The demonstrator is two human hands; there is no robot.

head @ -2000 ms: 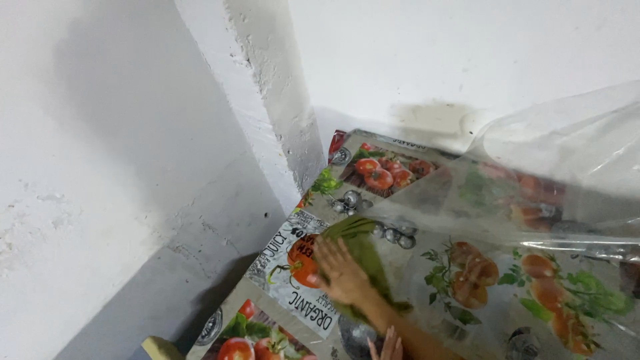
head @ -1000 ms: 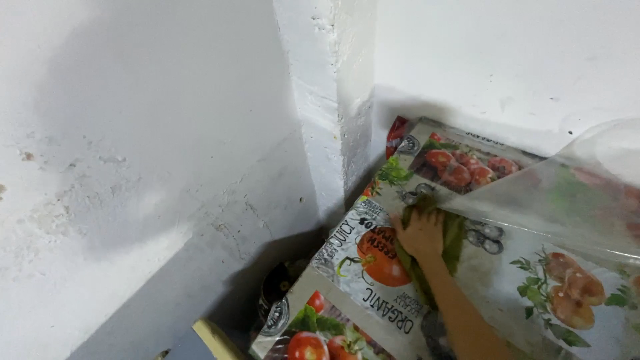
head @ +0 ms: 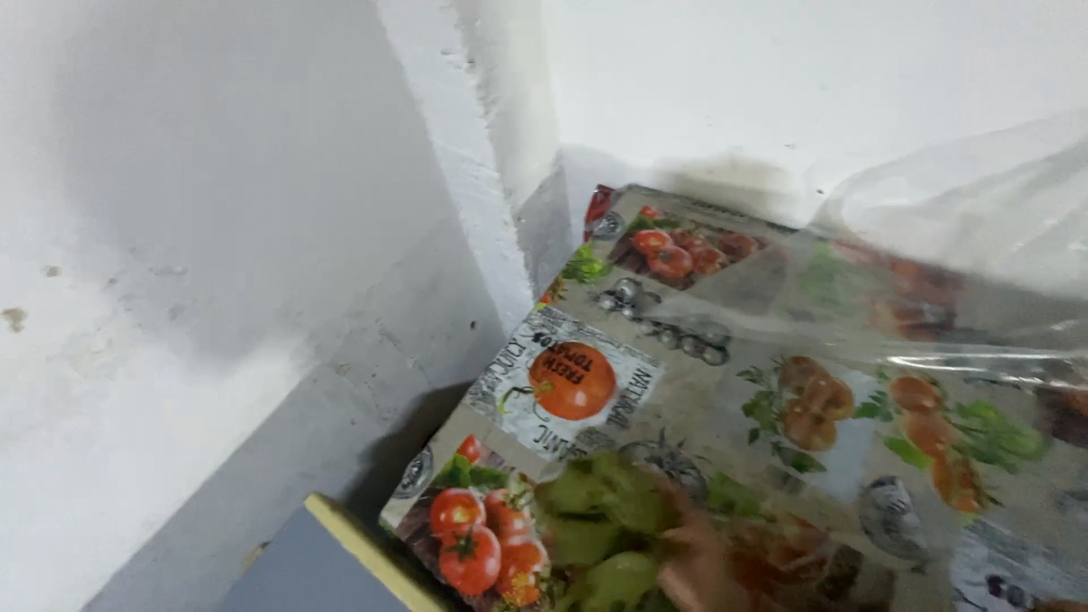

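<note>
A crumpled green cloth [head: 599, 527] lies at the lower middle of a tabletop covered with a tomato-print tablecloth [head: 680, 425]. My right hand [head: 697, 552], blurred by motion, is at the cloth's right edge and holds it against the printed cover. Its fingers are only partly visible. A clear plastic sheet [head: 960, 331] lies over the right part of the cover and rises in folds toward the wall. My left hand is out of view.
White, scuffed walls [head: 255, 212] meet at a corner post [head: 476, 170] behind the table. A grey panel with a yellow edge [head: 365, 552] stands beside the table's left edge, at the bottom. A dark gap separates that edge from the wall.
My right hand and the green cloth have moved from beside the round tomato print down toward the near part of the table. The left hand's fingers, seen two seconds ago, have left the view.
</note>
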